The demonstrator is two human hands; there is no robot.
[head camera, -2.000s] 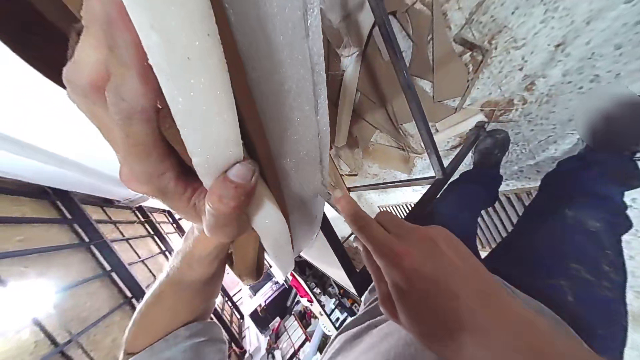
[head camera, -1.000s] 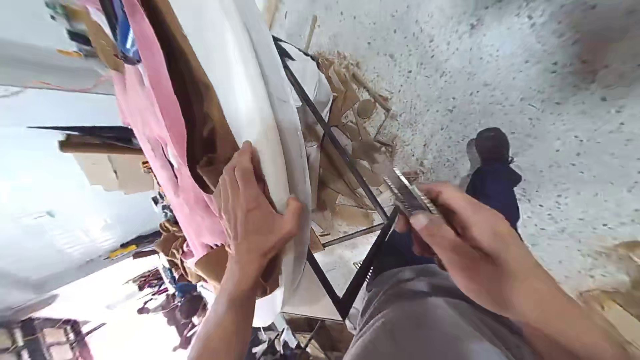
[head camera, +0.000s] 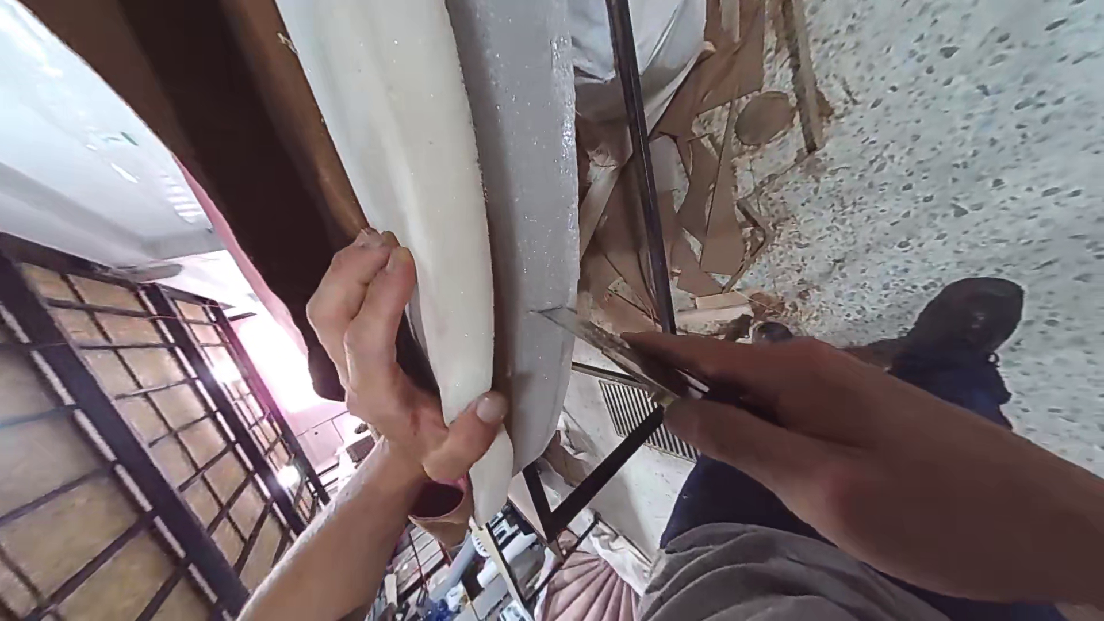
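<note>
My left hand (head camera: 405, 362) grips the edge of a thick white slab (head camera: 431, 172), perhaps foam, with its thumb on the near face and its fingers around the far side. Beside that slab lies a grey-white sheet or board (head camera: 526, 155) with a slightly curved edge. In my right hand (head camera: 776, 414) is a utility knife (head camera: 630, 358), its metal blade pointing left; the tip lies at the grey-white surface near its right edge. Brown material (head camera: 285, 129), perhaps leather, hangs behind the white slab.
Below the work runs a black metal frame (head camera: 642, 172). Brown offcuts (head camera: 699, 190) are heaped on the speckled floor (head camera: 949, 129), close to a floor grate (head camera: 638, 414). My shoe (head camera: 966, 319) is at the right. Gridded windows (head camera: 103, 414) stand at the left.
The knife, held away from the work one second ago, is now at the grey-white surface. My left hand has gone from lying on the white slab to gripping its edge. The view has swung strongly.
</note>
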